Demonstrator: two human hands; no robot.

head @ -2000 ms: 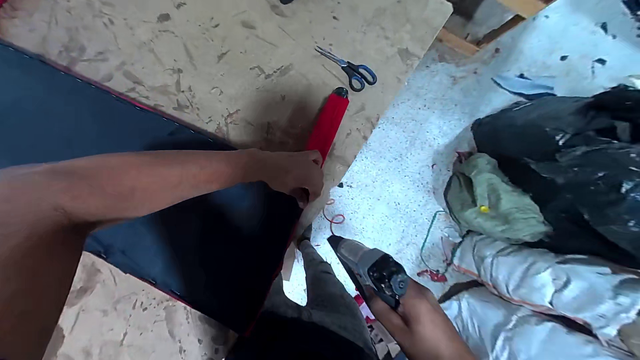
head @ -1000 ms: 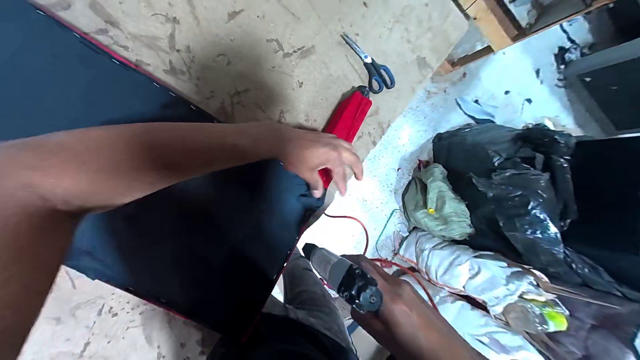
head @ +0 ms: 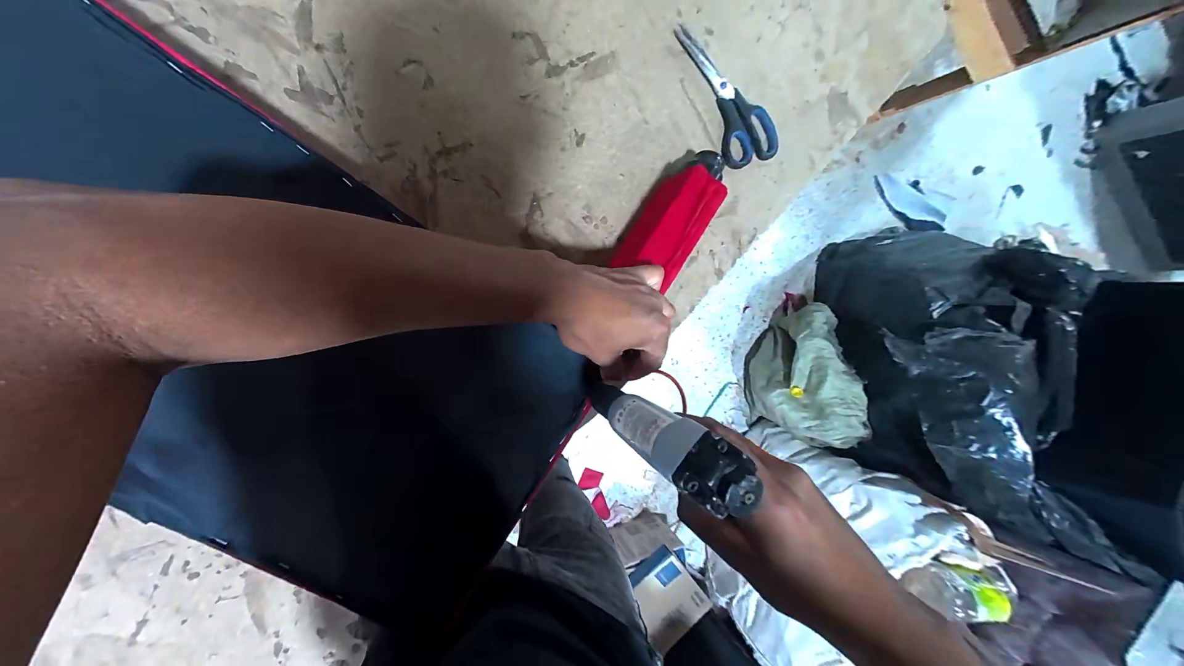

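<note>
A panel faced with black fabric (head: 370,444) lies on the work table, with staples along its red edge. My left hand (head: 615,319) presses at the panel's corner, its fingers curled on the fabric edge beside a red fabric-covered leg (head: 671,222) with a black tip. My right hand (head: 749,490) grips a pneumatic staple gun (head: 661,439), whose nose meets the panel's edge just below my left fingers. The exact contact point is partly hidden by the hand. Scissors with blue and black handles (head: 740,120) lie beyond the leg's black tip.
The table's bare top (head: 555,111) is stained. Right of it, on the floor, are black plastic bags (head: 990,370), a greenish cloth bundle (head: 814,379), white wrapped material (head: 832,509) and a cardboard box (head: 671,592). A red hose (head: 680,388) shows near the gun. A wooden frame (head: 980,46) stands at top right.
My left hand has gone from spread fingers to curled ones at the corner. The staple gun has come up from below to the panel's edge. The view has shifted.
</note>
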